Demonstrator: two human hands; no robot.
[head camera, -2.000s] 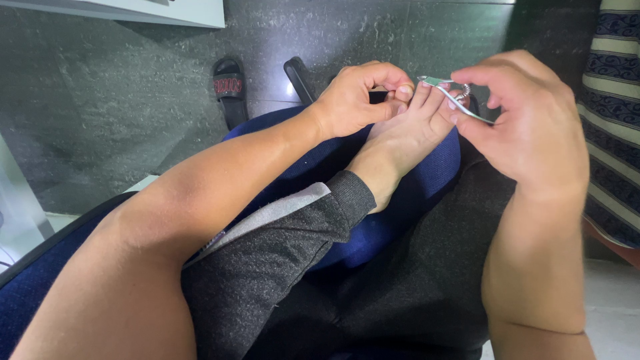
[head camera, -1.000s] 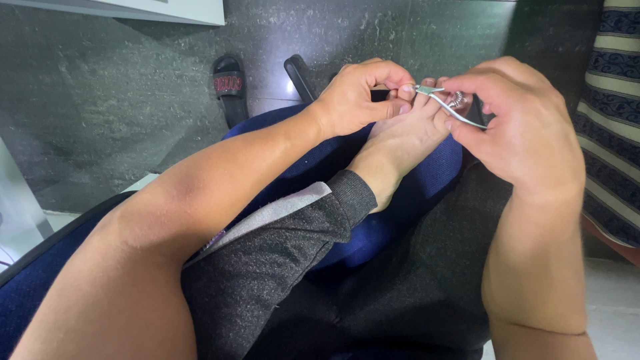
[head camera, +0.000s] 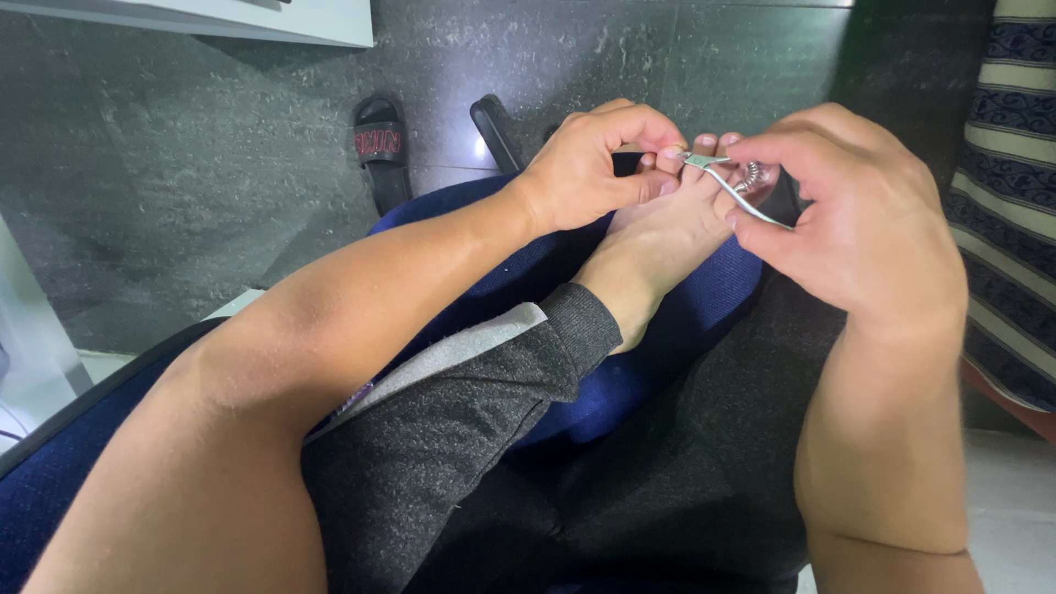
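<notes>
A bare foot (head camera: 660, 223) rests on a blue chair seat, its toes pointing up and to the right. My right hand (head camera: 850, 198) is closed around the handles of metal spring-handled nail nippers (head camera: 716, 167), whose coiled spring shows between the handles. The jaws of the nippers point left and lie at the tip of one of the smaller toes. My left hand (head camera: 598, 165) pinches that toe between thumb and forefinger, close to the jaws. Whether the jaws touch the nail is too small to tell. A dark grey trouser cuff (head camera: 582, 326) ends at the ankle.
The blue chair seat (head camera: 718, 289) lies beneath the foot. A black slide sandal (head camera: 382, 153) is on the dark tiled floor (head camera: 577, 58), with a black chair-base leg (head camera: 495, 132) to its right. White furniture (head camera: 330, 21) stands at upper left, and patterned striped fabric (head camera: 1011, 198) hangs at right.
My right hand has moved left with the nippers since two seconds ago, bringing their jaws to the toe that my left hand holds. My left hand has stayed in nearly the same place.
</notes>
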